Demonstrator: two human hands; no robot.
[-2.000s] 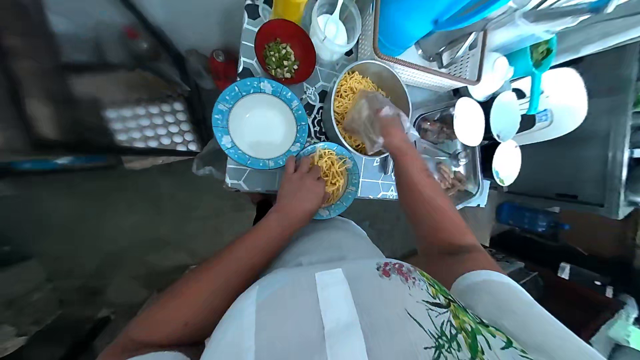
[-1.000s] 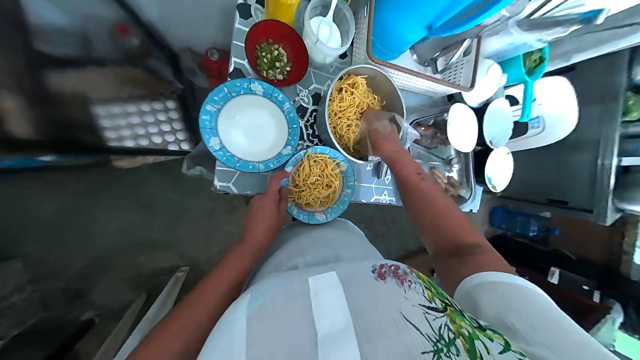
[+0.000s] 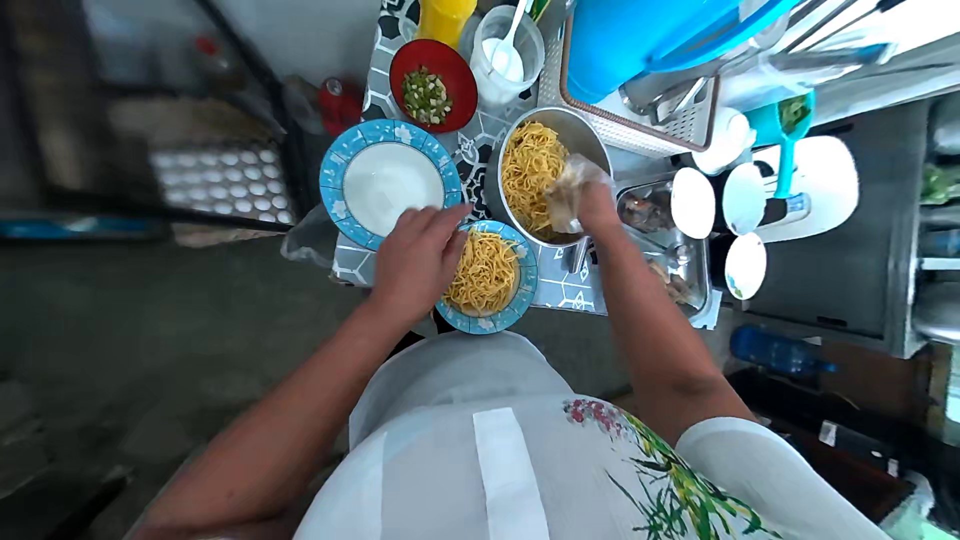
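Note:
A metal pot (image 3: 581, 142) of yellow noodles (image 3: 534, 169) stands on the patterned tablecloth. My right hand (image 3: 581, 196), covered by a clear plastic bag, reaches in at the pot's right side; whether its fingers grip noodles is hidden. A blue-rimmed plate (image 3: 527, 281) with a heap of noodles (image 3: 481, 274) lies at the near table edge. My left hand (image 3: 421, 251) is over that plate's left side, fingers partly spread, between it and a second blue-rimmed plate (image 3: 394, 184) that holds no food. Whether it touches either plate cannot be told.
A red bowl (image 3: 463, 90) of chopped green pieces and a plastic tub (image 3: 531, 49) with a white spoon stand behind. A woven-look plastic basket (image 3: 701, 124) holds blue containers. At right are a metal tray (image 3: 701, 262) and several white bowls (image 3: 692, 202).
My left hand has moved from the noodle plate's left rim to above its upper left side. My right hand remains at the pot.

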